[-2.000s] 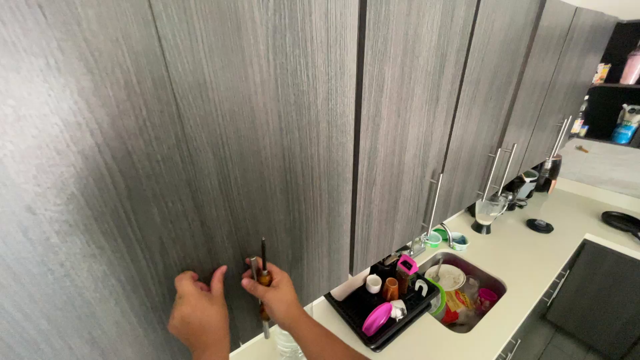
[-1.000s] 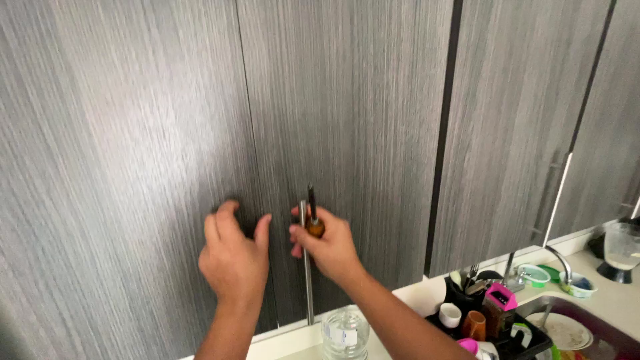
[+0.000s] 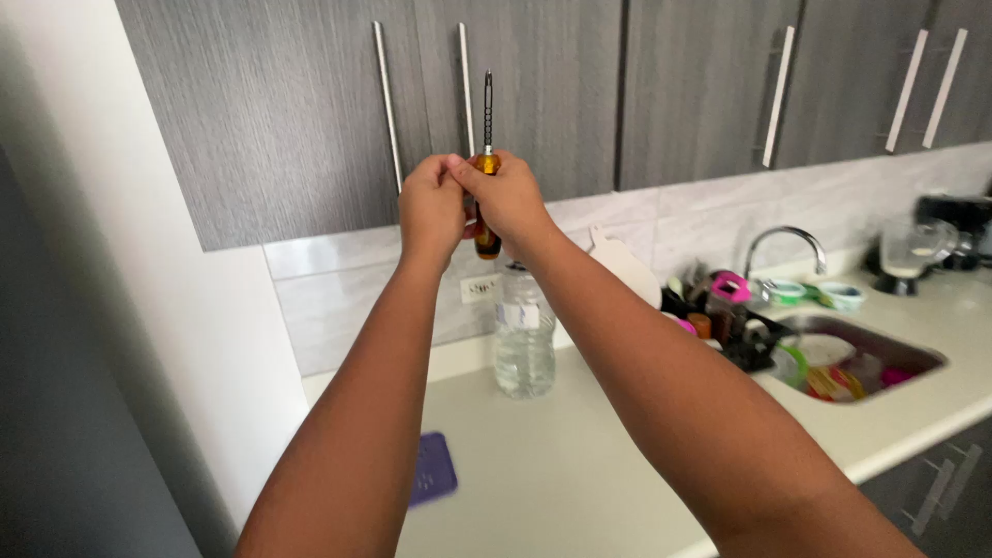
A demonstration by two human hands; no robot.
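My right hand (image 3: 515, 198) grips a screwdriver (image 3: 487, 167) with an amber handle, its dark shaft pointing up. My left hand (image 3: 432, 205) touches the right at the fingertips; whether it holds something small between its fingers is hidden. Both hands are raised in front of the grey wood-grain cabinet doors (image 3: 287, 116). Two bar handles are fixed near the doors' meeting edges: the left door's handle (image 3: 387, 108) and the right door's handle (image 3: 466, 85), whose lower ends run behind my hands.
Below stand a large clear bottle (image 3: 525, 353) of liquid and a purple flat object (image 3: 434, 469) on the pale countertop (image 3: 542, 473). To the right are a black dish rack (image 3: 752, 349), a sink (image 3: 930, 360) with dishes, a curved faucet (image 3: 787, 230) and a blender jug (image 3: 905, 248).
My hands, apart beside the door edges before, now meet at the fingertips. The screwdriver stays in my right hand. The view has shifted, showing more of the counter and both bar handles.
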